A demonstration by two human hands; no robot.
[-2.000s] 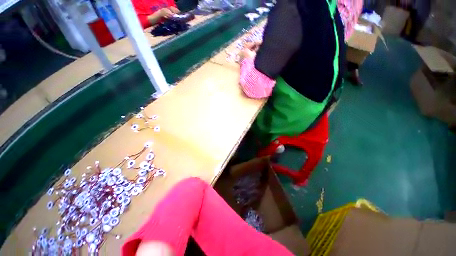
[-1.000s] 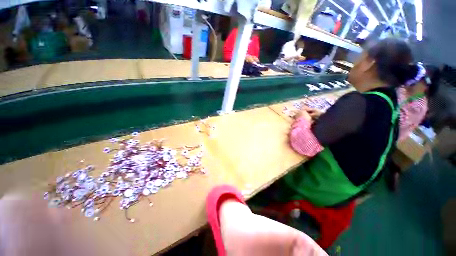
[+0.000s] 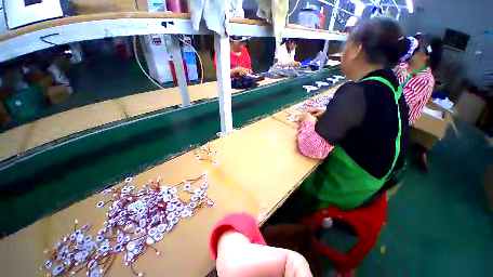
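A tangled pile of small white-grey wired discs (image 3: 143, 213) with thin red-brown leads lies on the tan bench (image 3: 259, 162), at the left. A few more wired discs lie apart, farther back on the bench. My right hand (image 3: 259, 261), below a red cuff, is at the bottom edge, right of the pile and not touching it. It is cut off by the frame, its fingers look bent, and whether it holds anything is hidden. My left hand is out of the picture.
A green conveyor belt (image 3: 162, 135) runs behind the bench, carrying white housings (image 3: 319, 84) farther up. A white upright (image 3: 224, 81) stands at the bench's back edge. A person in a green apron sits on a red stool (image 3: 354, 243) at the right.
The view has swung up from bench and floor, then slightly right. My right hand now shows beyond its cuff, lower centre. The blurred skin at lower left a second ago is gone.
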